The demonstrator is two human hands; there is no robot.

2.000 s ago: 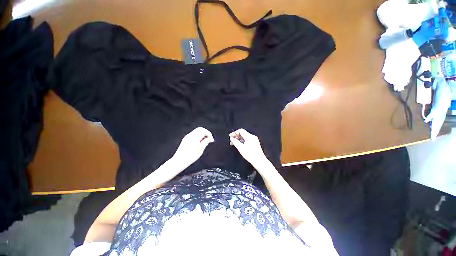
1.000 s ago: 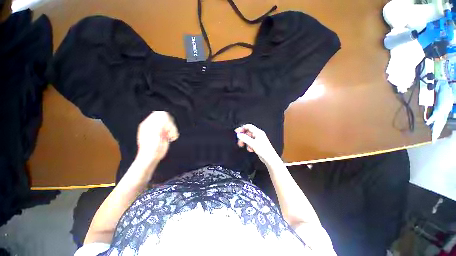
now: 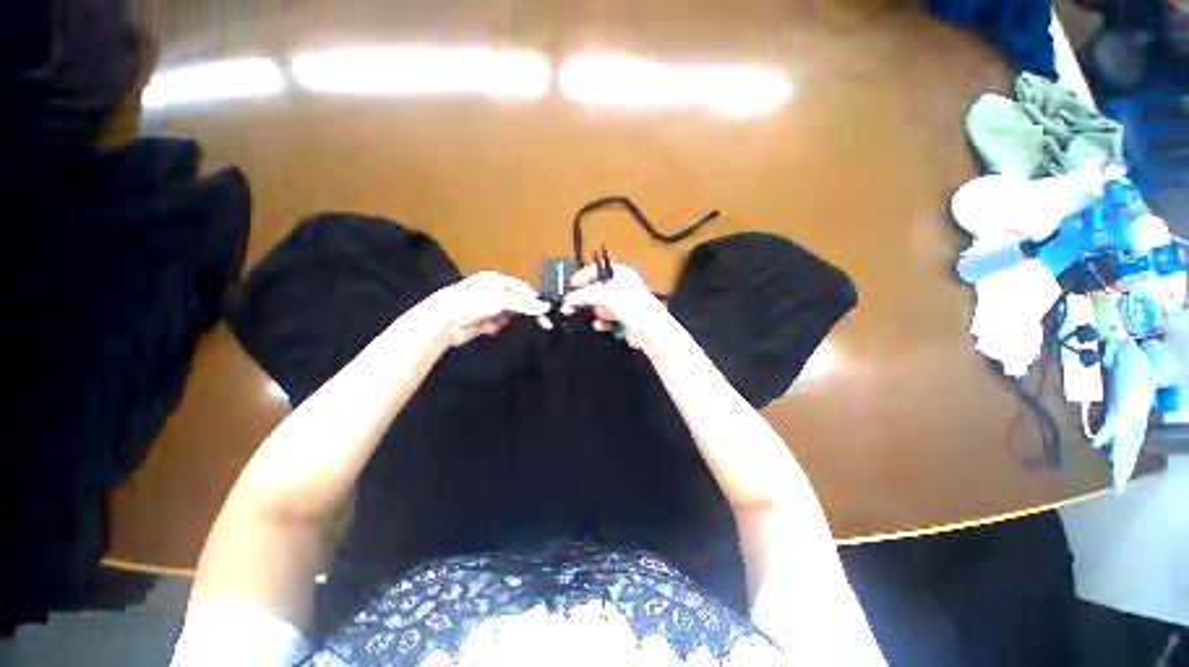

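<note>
A black dress (image 3: 535,430) lies on the table with its puff sleeves (image 3: 346,293) spread to either side. My left hand (image 3: 493,309) pinches the neckline beside the neck label. My right hand (image 3: 610,302) is at the neckline just right of it, fingertips nearly touching the left ones. Dark thread snips (image 3: 602,266) stick up from my right hand. The grey hang tag (image 3: 556,276) shows between the hands. The black neck tie (image 3: 629,202) curls above on the table; part of it is hidden by my right hand.
Other black garments (image 3: 91,365) are piled at the left. At the right end of the orange-brown table (image 3: 808,156) lie a green cloth (image 3: 1043,127), white cloths (image 3: 1014,313), blue-and-white packs (image 3: 1154,258) and a black cable (image 3: 1041,424). More black fabric (image 3: 965,586) hangs below the front edge.
Both hands have moved up from the bodice to the neckline and come together there. The view has shifted, so the dress sits lower and more of the table's far side shows.
</note>
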